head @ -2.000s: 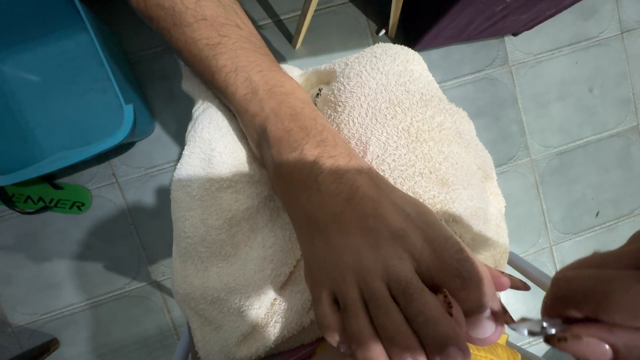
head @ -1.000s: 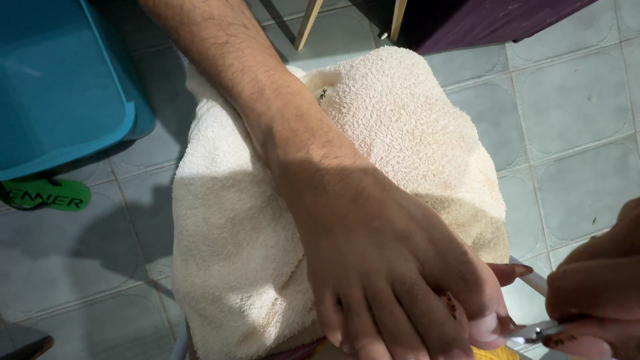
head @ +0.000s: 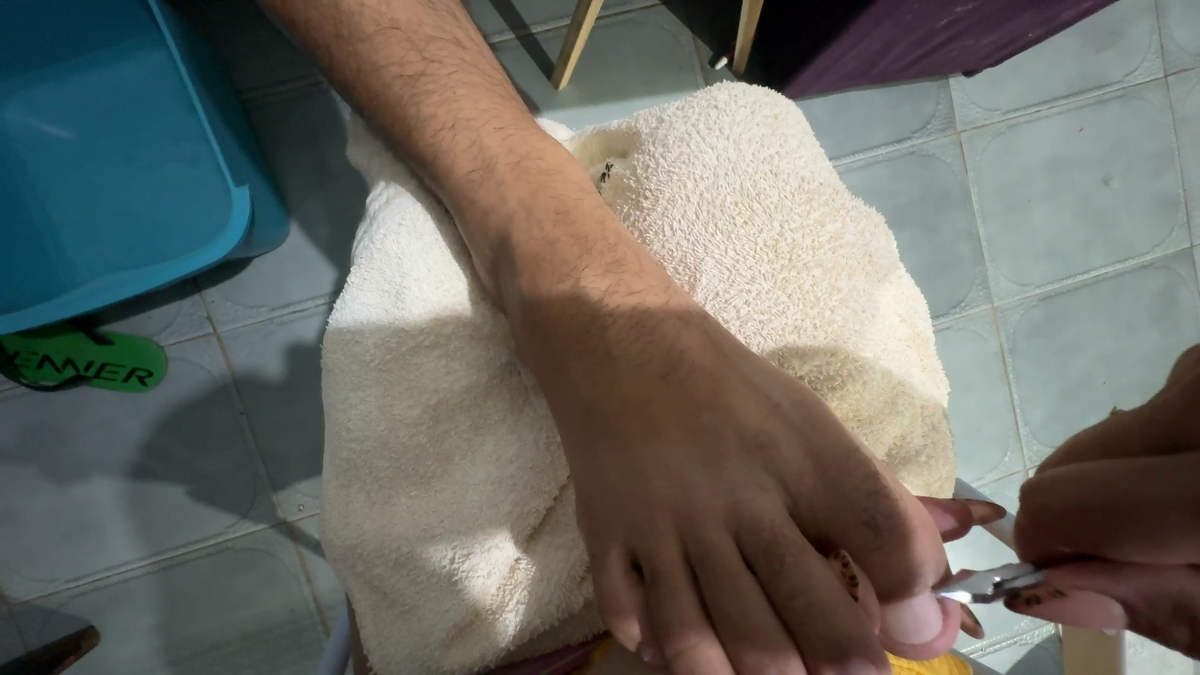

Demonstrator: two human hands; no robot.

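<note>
Another person's bare foot (head: 712,422) rests on a cream terry towel (head: 422,375), its big toe (head: 919,623) at the lower right. My left hand (head: 952,520) is mostly hidden under the foot; long decorated nails show around the big toe, which its fingers hold, one fingertip between that toe and its neighbour. At the right edge my right hand (head: 1106,516) grips a small metal nail tool (head: 998,581), whose tip meets the side of the big toenail. The tool's handle is hidden in my fingers, and its exact kind is unclear.
A blue plastic basin (head: 112,178) stands at the upper left, beside a green sandal (head: 122,361) on the tiled floor (head: 1087,187). Thin wooden legs (head: 574,42) and purple fabric (head: 900,42) are at the top. Yellow material (head: 928,666) shows below the toe.
My right hand has shifted slightly upward in view and its position around the tool has changed a little. The tool's tip stays by the big toenail. The foot has hardly moved.
</note>
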